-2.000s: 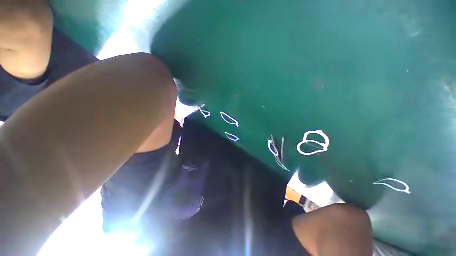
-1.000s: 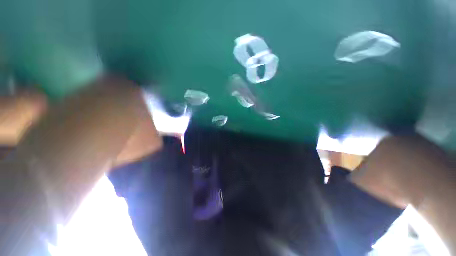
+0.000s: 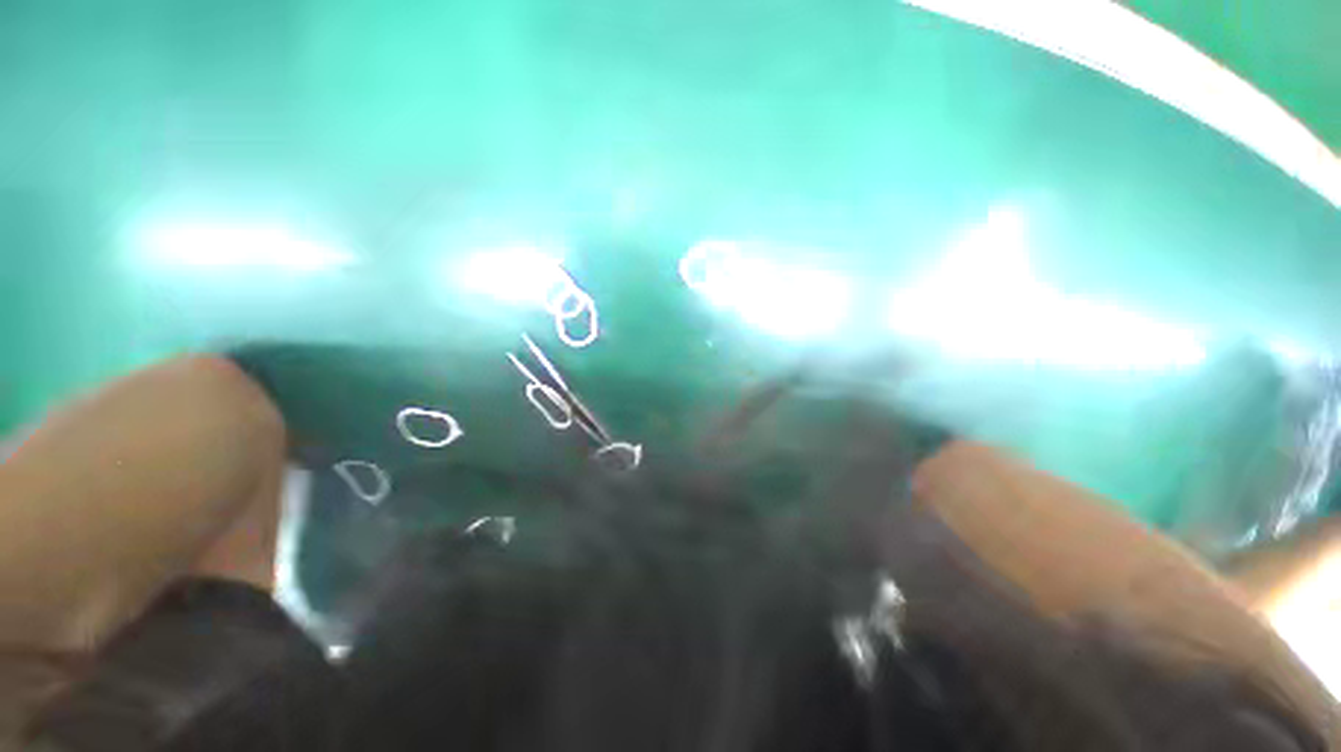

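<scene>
Several thin white rings lie loose on the glossy green bench. Two overlap near the middle, and one ring lies to their right in glare. Others lie nearer the worker: one ring left of the tweezers, a greyer one below it, and a partly seen one by the dark clothing. Silvery tweezers lie among them with prongs apart, one ring at the prongs and one at the joined end. Neither of my hands is in view; only bent bare arms show at lower left and right.
A pale curved edge strip crosses the top right, with green surface beyond it. Bright glare bands lie across the bench. Dark clothing fills the bottom, blurred. A shiny crumpled, clear-looking thing is at the right edge.
The view has swung and now shows more of the bench and the pale strip. The rings and tweezers appear left of where they were and sharper. No hand has come into view.
</scene>
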